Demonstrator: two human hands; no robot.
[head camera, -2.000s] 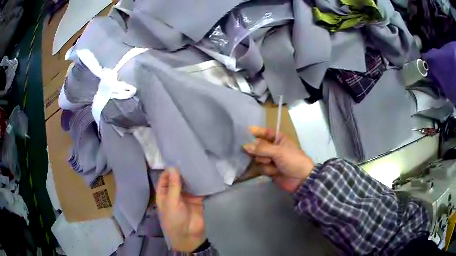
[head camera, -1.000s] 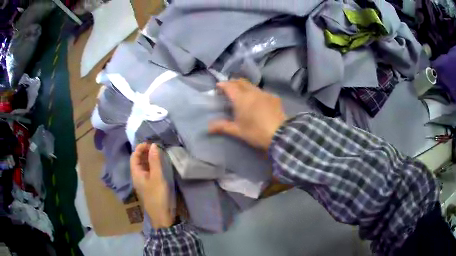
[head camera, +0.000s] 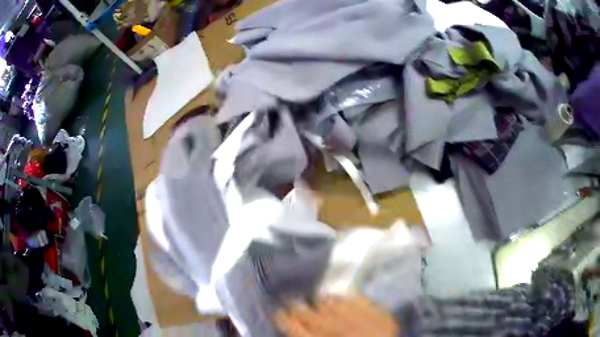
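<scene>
The grey bundle (head camera: 191, 191) with its white tie (head camera: 253, 220) stands at centre left, blurred, its layers fanned and running down to the bottom edge. My right hand (head camera: 339, 319) is a blurred shape at the bottom centre, partly cut off, at the bundle's lower end beside a pale, crumpled piece (head camera: 375, 263). Its fingers cannot be made out, nor whether it grips anything. My left hand is not in view. A loose white strip (head camera: 355, 178) lies on the cardboard (head camera: 342, 204) right of the bundle.
A heap of grey fabric (head camera: 329, 52) lies at the back, with a yellow-green cloth (head camera: 464, 69), clear plastic and dark plaid pieces (head camera: 490, 148). A white piece (head camera: 177, 82) lies back left. A thread cone (head camera: 562, 115) stands right. Green floor (head camera: 118, 151) and clutter show left.
The tied bundle has shifted toward the bottom edge and turned, uncovering cardboard and the white strip. My right hand has moved down. My left hand has gone out of view. The view has shifted.
</scene>
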